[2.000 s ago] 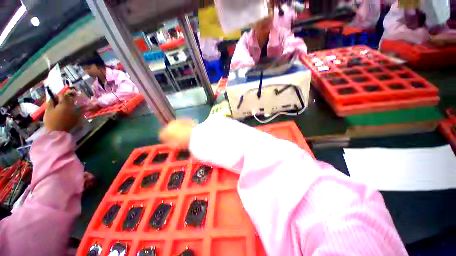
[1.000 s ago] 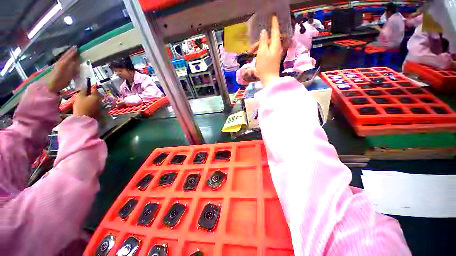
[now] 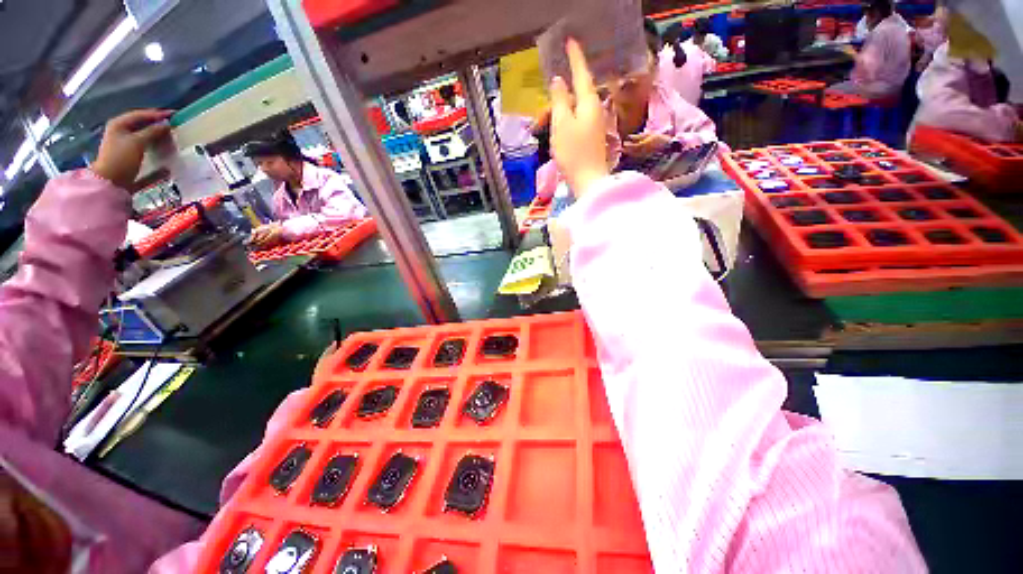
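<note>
A red-orange tray (image 3: 538, 437) lies in front of me. Black watch-like units (image 3: 468, 484) fill its left and middle pockets; pockets on its right are empty. My right hand (image 3: 580, 129) is raised above the tray with fingers extended, over a hanging white paper (image 3: 611, 39); contact is unclear. My right forearm covers part of the tray's right side. A pink sleeve (image 3: 252, 465), seemingly mine, runs behind the tray's left edge. My left hand is almost wholly hidden by the tray's far left corner, beside a small dark tip.
A beige box (image 3: 712, 219) and yellow bag (image 3: 525, 271) stand beyond the tray. Stacked trays (image 3: 897, 272) and a white sheet (image 3: 920, 426) lie right. A metal upright (image 3: 370, 168) rises ahead. Another person's raised hand (image 3: 129, 146) and a grey instrument (image 3: 196, 292) are left.
My right hand has risen from the tray's far edge to the hanging paper. The hand with a pen at left is gone from there, and a sleeve now shows behind the tray.
</note>
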